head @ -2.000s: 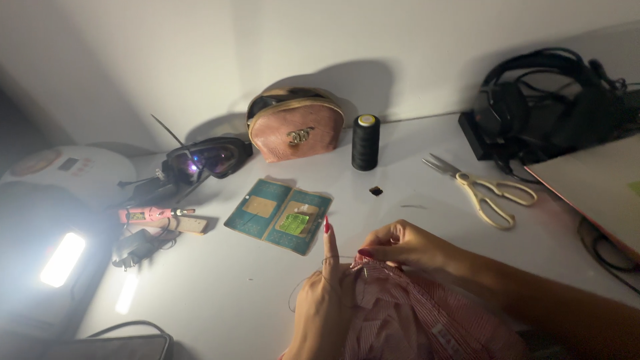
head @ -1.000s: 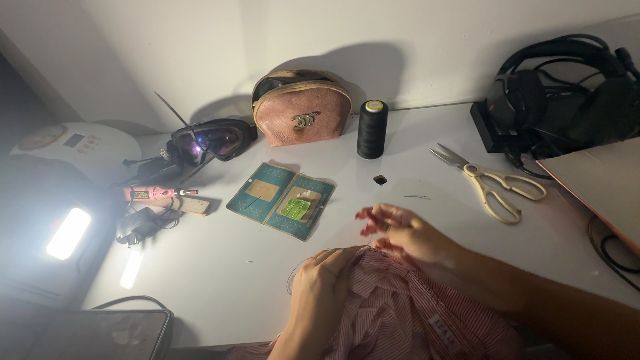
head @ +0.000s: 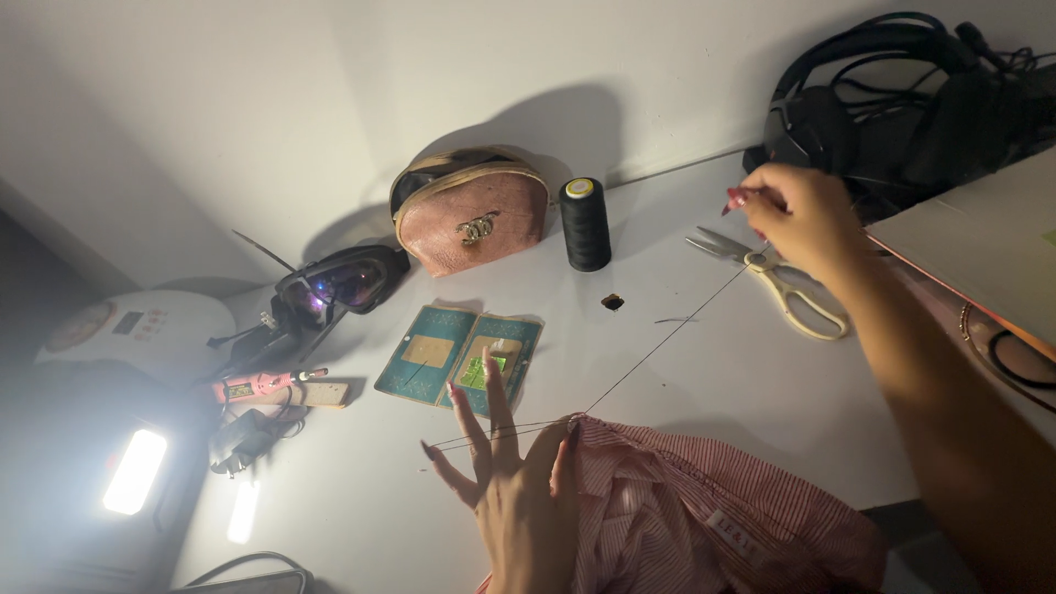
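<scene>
My left hand (head: 528, 495) pinches the edge of a red-and-white striped cloth garment (head: 726, 495) between thumb and forefinger, its other fingers spread with dark thread looped round them. My right hand (head: 796, 210) is raised at the upper right, fingertips closed on the thread (head: 660, 342), which runs taut down to the garment's edge; a needle cannot be made out there. Behind the right wrist lie scissors with cream handles (head: 784, 297). A teal needle booklet (head: 429, 355) lies open beyond my left fingers. A spool of black thread (head: 584, 227) stands upright near the wall.
A pink pouch (head: 474, 219) stands by the wall, with dark goggles (head: 342, 285) to its left. At the left are a pink rotary tool (head: 256, 385), a black adapter (head: 239, 437) and a bright lamp (head: 136, 470). A black headset (head: 874, 99) sits at the back right.
My right hand has moved up and to the right, away from the garment, drawing the thread out. The left fingers have spread, with thread now stretched across them.
</scene>
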